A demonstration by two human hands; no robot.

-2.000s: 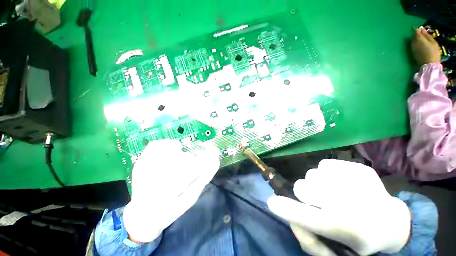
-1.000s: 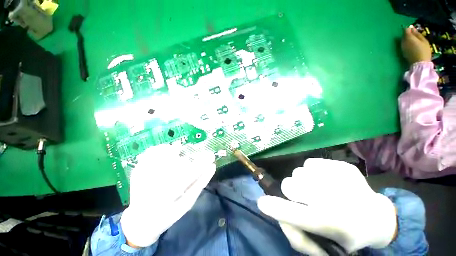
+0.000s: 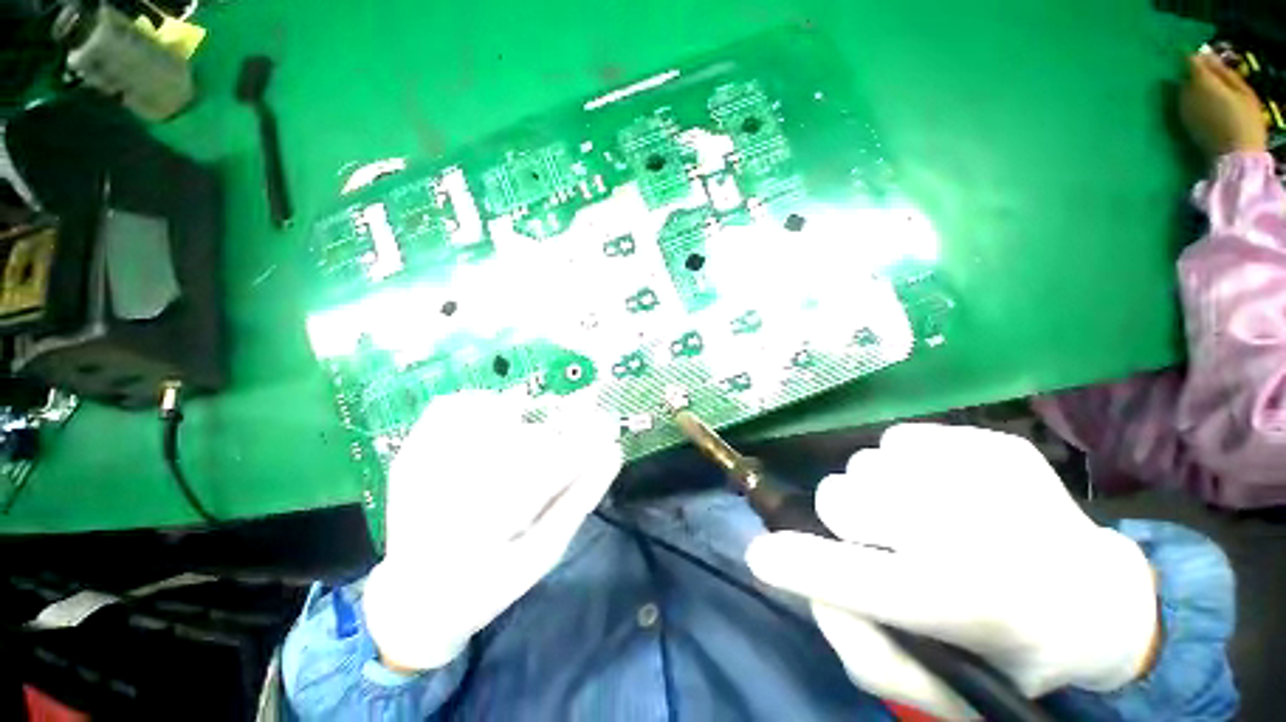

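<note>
A large green printed circuit board (image 3: 423, 374) lies tilted on the green mat, with bright glare across its middle. My right hand (image 3: 973, 564), in a white glove, is closed around the black handle of a soldering iron (image 3: 726, 459). The iron's tip is at the board's near edge, right of my left fingers. My left hand (image 3: 494, 515), also in a white glove, lies over the board's near left part with its fingertips together. Whether it holds solder wire is lost in the glare.
A dark soldering station (image 3: 148, 310) stands at the left with its cord (image 3: 176, 459) in front. A black brush-like tool (image 3: 268, 141) lies behind the board. A pale bottle (image 3: 134, 64) is at the back left. Another person's pink sleeve (image 3: 1241, 282) and hand are at the right.
The view has shifted slightly back and forth. My hands and the iron's tip stay at nearly the same part of the board.
</note>
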